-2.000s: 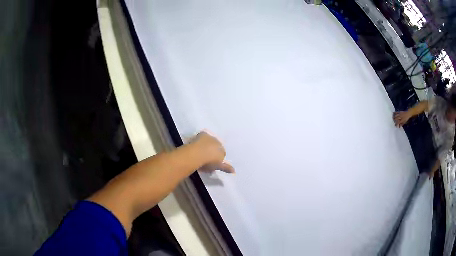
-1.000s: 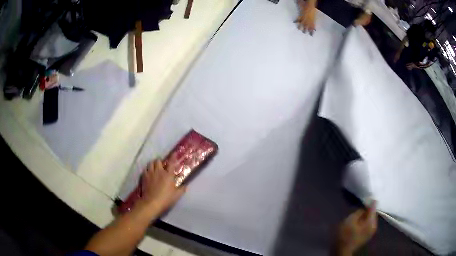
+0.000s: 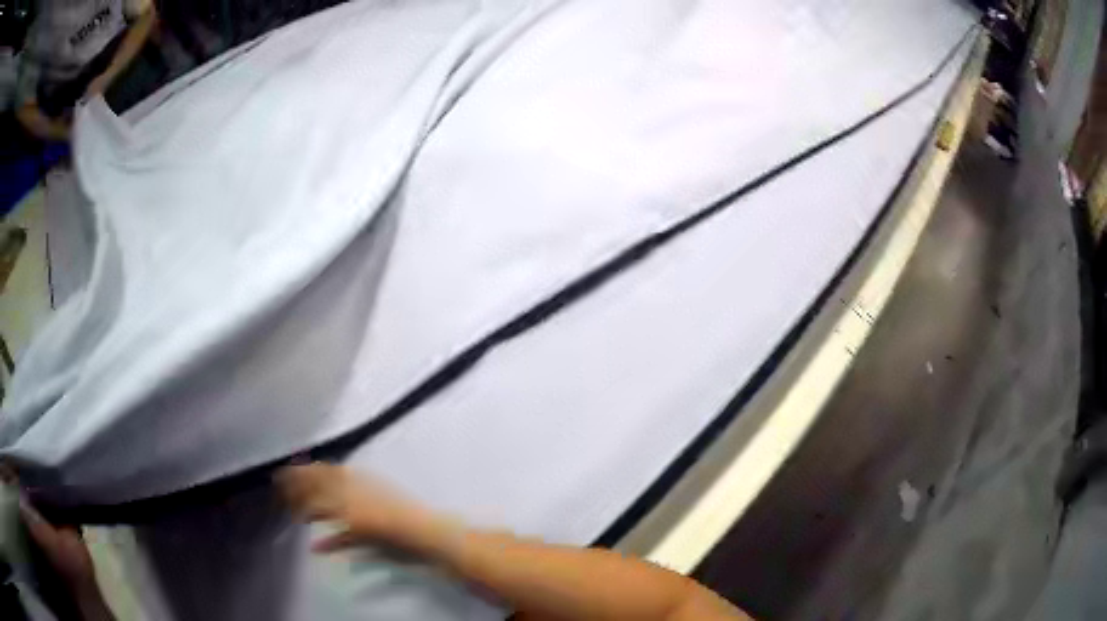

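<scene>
A wide pale fabric ply [image 3: 255, 243] lies loosely folded and rippled over the stack, raised at the left. Its black selvedge [image 3: 571, 291] runs slantwise, inward of the lower ply's dark edge. The lower ply [image 3: 680, 352] shows between these two lines. My left hand [image 3: 58, 543] is partly cut off at the lower left edge, its fingers on the ply's corner. My right hand [image 3: 325, 500] reaches in from the bottom and is blurred, with its fingertips at the selvedge; its grip is unclear.
The cream table border [image 3: 838, 346] curves along the right, with pen marks and a small yellow block [image 3: 944, 136] on it. Beyond it is the concrete aisle [image 3: 898, 400] with small scraps. Another person [image 3: 79, 55] stands across the table at upper left, hands near the ply.
The view has turned from the table end to the table's length. My left hand has left the red weight bar, which is out of view. The upper ply is now spread over much of the stack.
</scene>
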